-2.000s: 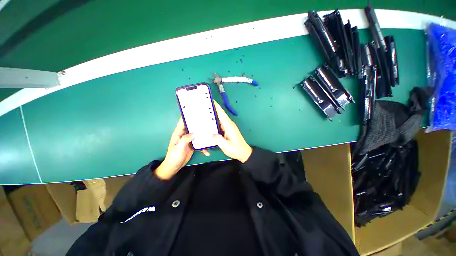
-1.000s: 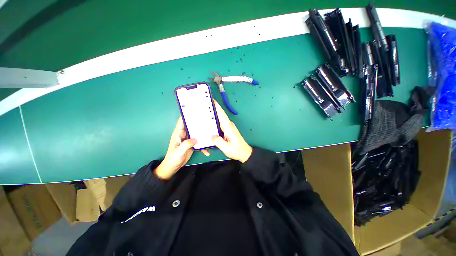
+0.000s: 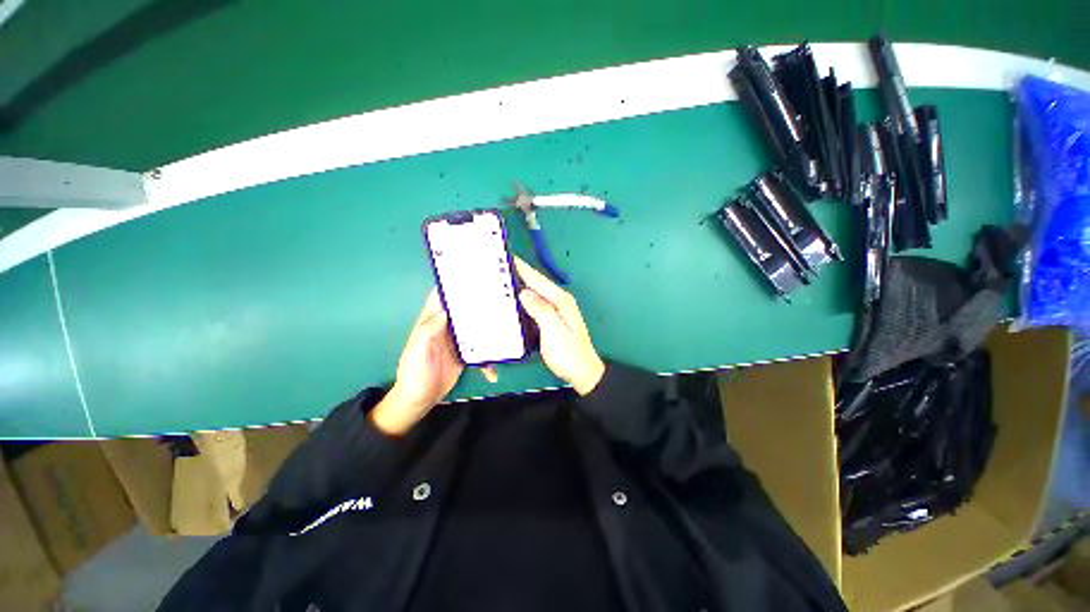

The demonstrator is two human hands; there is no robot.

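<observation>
A smartphone (image 3: 481,287) with a bright white screen is held upright over the green bench by both bare hands. My left hand (image 3: 424,361) holds its left and lower edge. My right hand (image 3: 559,325) holds its right edge, with the thumb beside the screen. The fingers behind the phone are mostly hidden. Side cutters (image 3: 532,206) lie open on the bench just beyond the phone's upper right, one grip white with a blue tip, the other blue.
Glossy black handle shells (image 3: 777,239) lie in a pile at right. Beside them are a dark mesh bag (image 3: 918,313), a bag of blue parts (image 3: 1061,203) and an open carton (image 3: 783,460) of black parts. A white rail (image 3: 478,120) edges the bench. Tiny dark scraps dot the bench.
The view has shifted slightly, so the bench things appear a little lower. My right thumb has moved up and off the screen to the phone's right edge. Both hands still hold the phone.
</observation>
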